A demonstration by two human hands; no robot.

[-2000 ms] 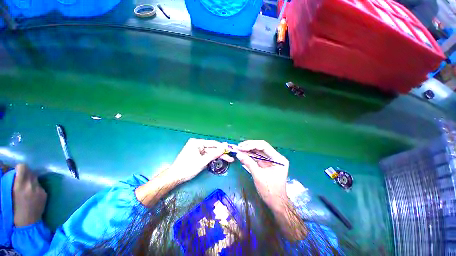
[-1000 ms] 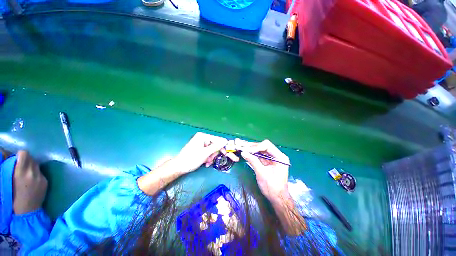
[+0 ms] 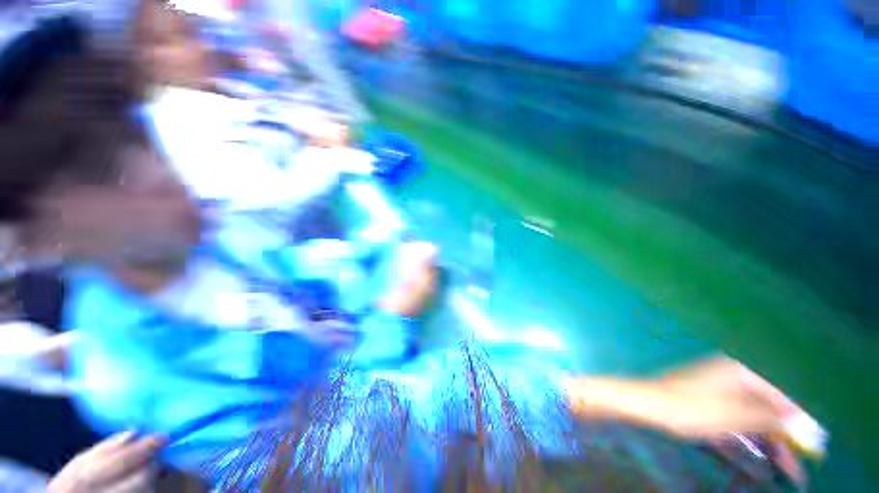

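The picture is strongly blurred. My left hand (image 3: 723, 404) is at the lower right, reaching out from a blue sleeve. A small white and yellow piece (image 3: 808, 433), looking like the pouch battery, is pinched at its fingertips. A dark shape with a pale streak lies under the fingers, too blurred to tell if it is the round unit. My right hand and the tweezers are not in view.
A person in a blue smock (image 3: 193, 356) sits close on the left, with a hand (image 3: 416, 279) over the green bench (image 3: 588, 308). Another hand (image 3: 106, 467) is at the lower left. A blue object (image 3: 393, 159) lies beside the green belt (image 3: 617, 212). Blue shapes stand beyond it.
The view has swung far to the left. My left hand now shows at the lower right; my right hand, the tweezers, blue bin and red crate have left the picture. The neighbouring person has come into view.
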